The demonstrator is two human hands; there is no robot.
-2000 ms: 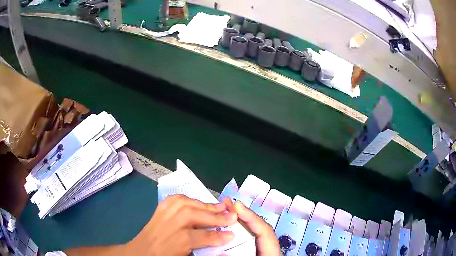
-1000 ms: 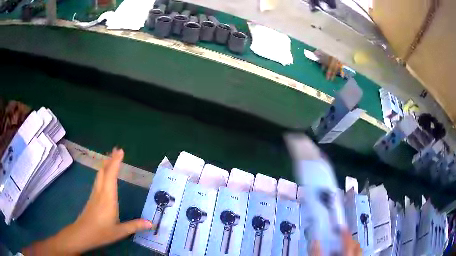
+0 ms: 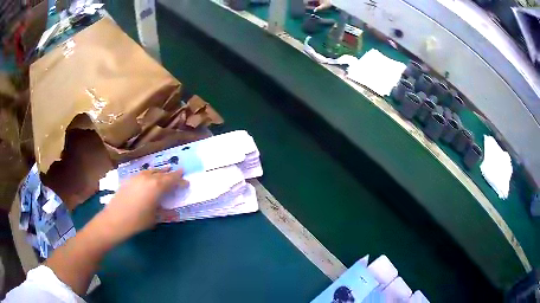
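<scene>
A fanned stack of flat cartons [image 3: 219,155], white and light blue, lies on the green work surface beside the torn brown paper package. My left hand [image 3: 139,198] rests on the top of the stack, fingers spread over the printed face, slightly blurred. Whether the fingers grip a carton cannot be told. Erected cartons [image 3: 355,283] with white top flaps stand at the bottom edge, cut off by the frame. My right hand is out of the picture.
A large brown paper package [image 3: 106,77] with a torn hole is at the left. An open box of small blue-white pieces [image 3: 44,213] is below it. Across the dark green channel [image 3: 355,160] are grey cylinders [image 3: 435,126] and white sheets [image 3: 377,72].
The view has swung left. My left hand has moved from beside the erected cartons onto the flat stack. My right hand, earlier at a blurred carton in the row, has left the view.
</scene>
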